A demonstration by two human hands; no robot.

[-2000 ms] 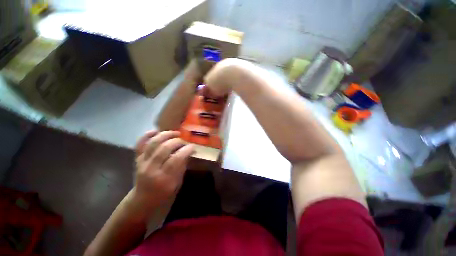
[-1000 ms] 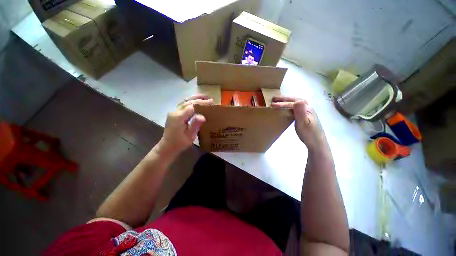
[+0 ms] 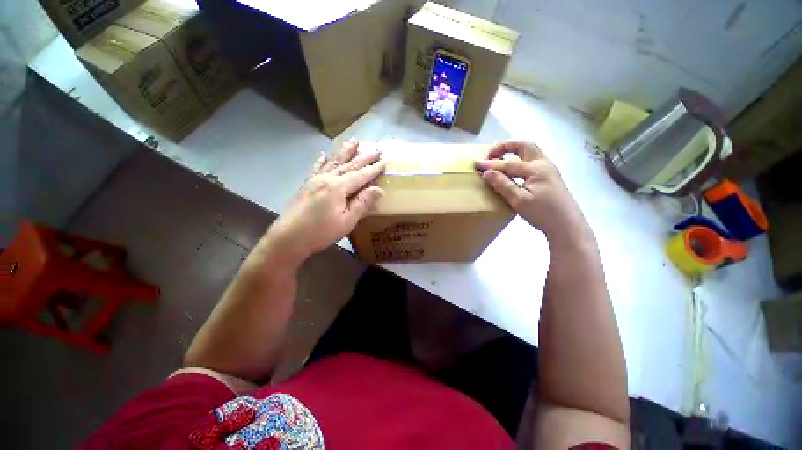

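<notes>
A small brown inner carton [image 3: 431, 230] with dark print on its near side stands upright at the table's near edge in front of me. Its top flaps are folded down, so its contents are hidden. My left hand [image 3: 332, 198] lies with its fingers on the left end of the carton's top. My right hand [image 3: 528, 186] rests on the right end of the top, with thumb and fingers bent at the flap edge. Both hands are bare.
A lit smartphone [image 3: 447, 90] leans on a closed carton [image 3: 485, 53] behind. A large carton [image 3: 347, 75] and small cartons [image 3: 158, 75] stand left. A kettle [image 3: 673, 141], an orange-blue dispenser [image 3: 736, 209] and a yellow-orange one [image 3: 701, 250] are right. An orange stool [image 3: 66, 281] is on the floor.
The carton was open with orange boxes showing; its flaps are now folded down over them. Both hands have moved from the raised side edges onto the top.
</notes>
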